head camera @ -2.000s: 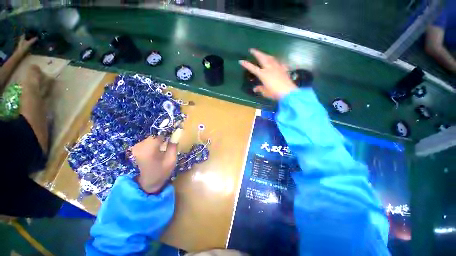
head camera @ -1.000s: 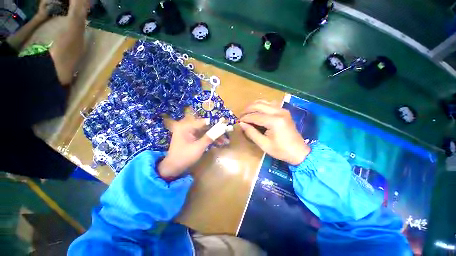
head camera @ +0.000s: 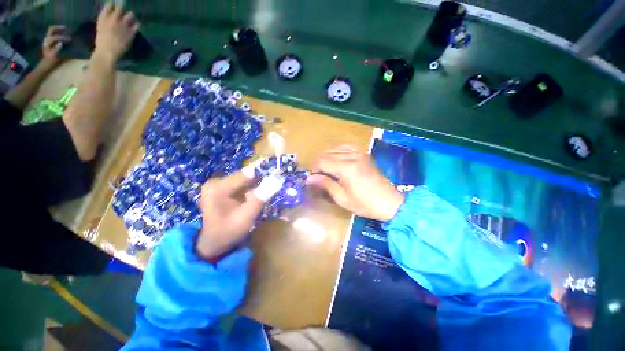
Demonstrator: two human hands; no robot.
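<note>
My left hand (head camera: 229, 206), with white coverings on its fingertips, holds a small cluster of blue circuit boards (head camera: 291, 194) above the tan board. A white ring end (head camera: 275, 140) sticks up from the cluster. My right hand (head camera: 353, 179) is at the right edge of the cluster, thumb and fingers pinched on a thin dark wire (head camera: 325, 174). The fingertips partly hide where the wire meets the boards. The large pile of blue boards with white wires (head camera: 195, 130) lies left of my hands.
Round black bases with white centres (head camera: 338, 90) and black housings (head camera: 393, 83) stand spaced along the green belt (head camera: 438, 110). A glossy printed sheet (head camera: 370, 274) lies under my right arm. Another person's arms (head camera: 89, 96) are at far left, near bright green parts (head camera: 51, 108).
My right hand came back from the belt to the cluster in my left hand. Since one second ago, both hands have shifted slightly left in view and stay together at the boards.
</note>
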